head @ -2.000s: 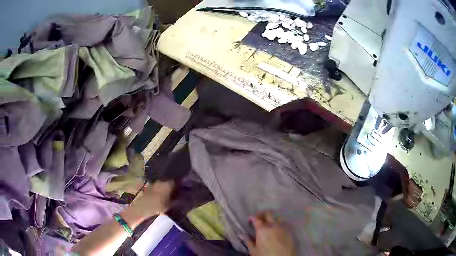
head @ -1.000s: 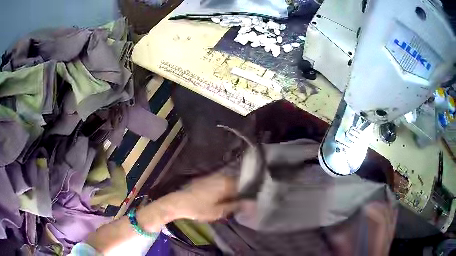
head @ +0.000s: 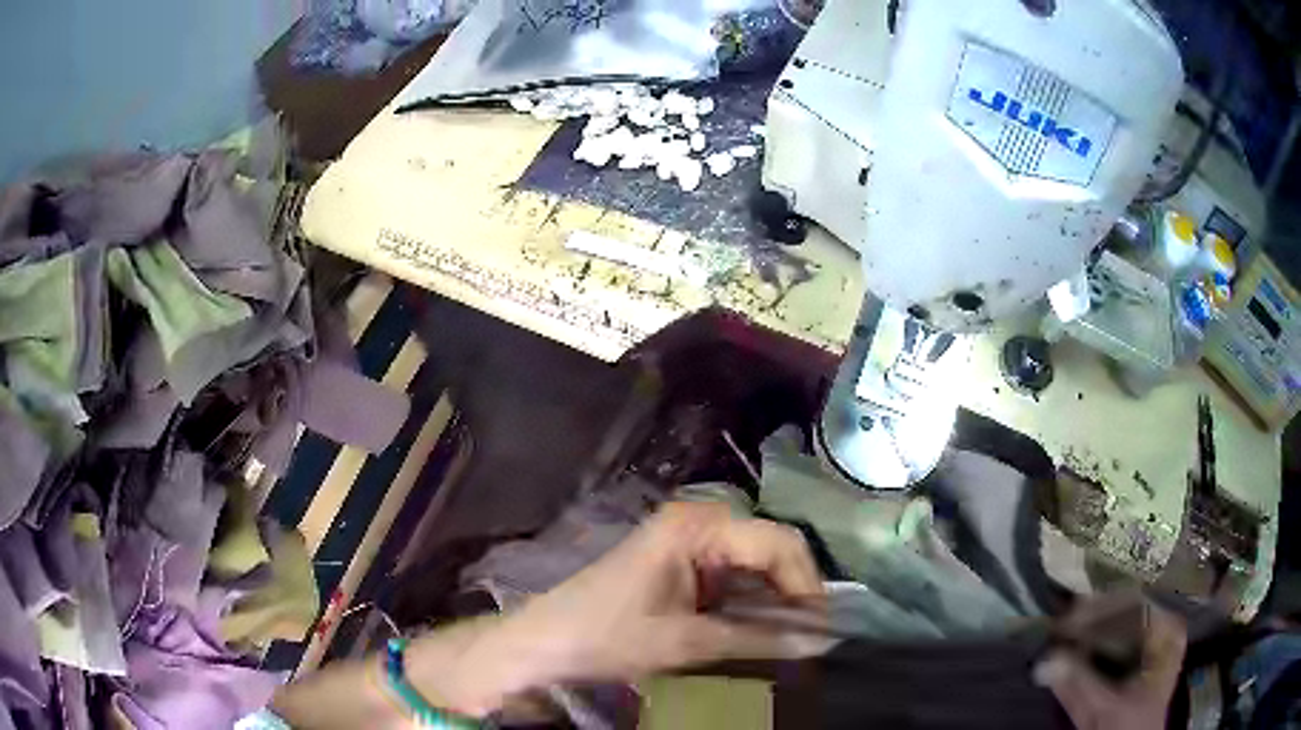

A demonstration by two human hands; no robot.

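Note:
A dark grey-brown garment point(head: 913, 670) lies across the lower middle, bunched below and in front of the white JUKI machine head point(head: 1020, 171). My left hand point(head: 699, 585) pinches the garment's edge near a pale strip, to the left of the brightly lit machine bed end point(head: 888, 428). My right hand point(head: 1120, 663) holds the same garment at the lower right; it is blurred and partly in shade. The cloth between my hands is stretched sideways. A yellow-green panel point(head: 706, 705) shows at the bottom edge. The needle point is hard to make out in the glare.
White roundish pieces point(head: 649, 136) lie on the worn cream table point(head: 428, 214), with a plastic bag point(head: 585, 43) behind them. Stacked mauve and green garments point(head: 143, 342) fill the left, beside a slatted rack point(head: 364, 492). A control panel point(head: 1263, 335) and small bottles point(head: 1203, 264) stand far right.
The view has shifted right. The garment, first spread out, was lifted and turned and is now bunched between both hands. My left hand has moved right, towards the machine.

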